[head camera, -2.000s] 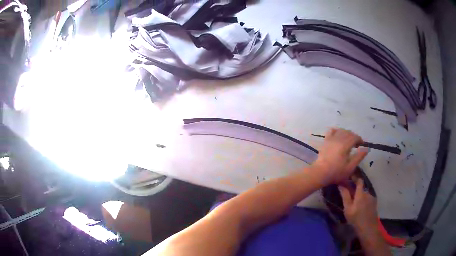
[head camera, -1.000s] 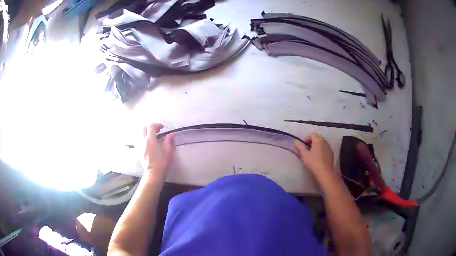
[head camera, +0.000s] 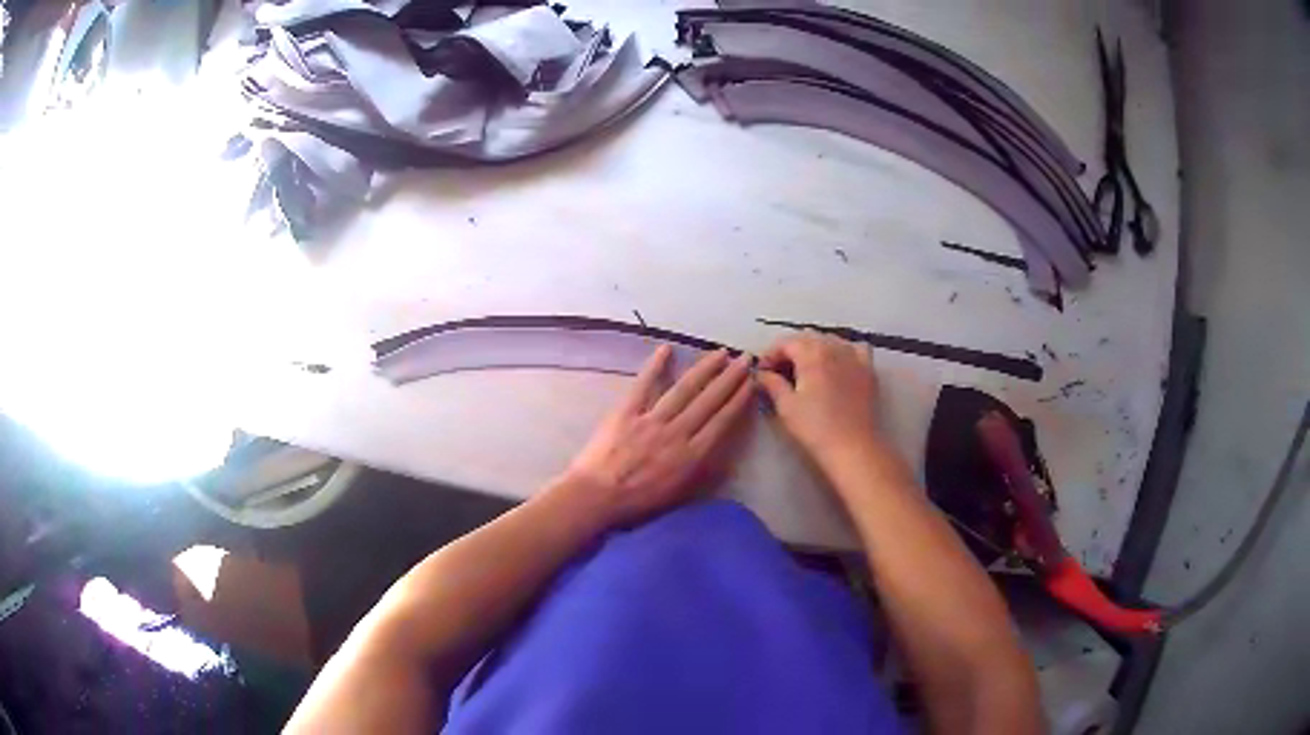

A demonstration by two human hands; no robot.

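A curved lilac-grey band [head camera: 517, 349] with a dark upper edge lies on the white table in front of me. My left hand [head camera: 664, 435] rests palm down with its fingers spread over the band's right part. My right hand [head camera: 822, 391] pinches the dark edge at the band's right end, beside the left fingertips. The hands cover that end. The iron [head camera: 991, 481], with a reddish handle and a red sleeve at its cord, stands untouched on the table to the right of my right forearm.
A tangled heap of grey bands [head camera: 431, 86] lies at the back left, with fanned bands [head camera: 891, 108] at the back right. Black scissors [head camera: 1115, 158] lie near the right edge. A thin dark strip [head camera: 934, 350] lies behind my right hand. Bright glare hides the left side.
The iron has been let go and stands at the right. My left hand has moved from the band's left end to its right part. My right hand has shifted slightly left along the dark edge.
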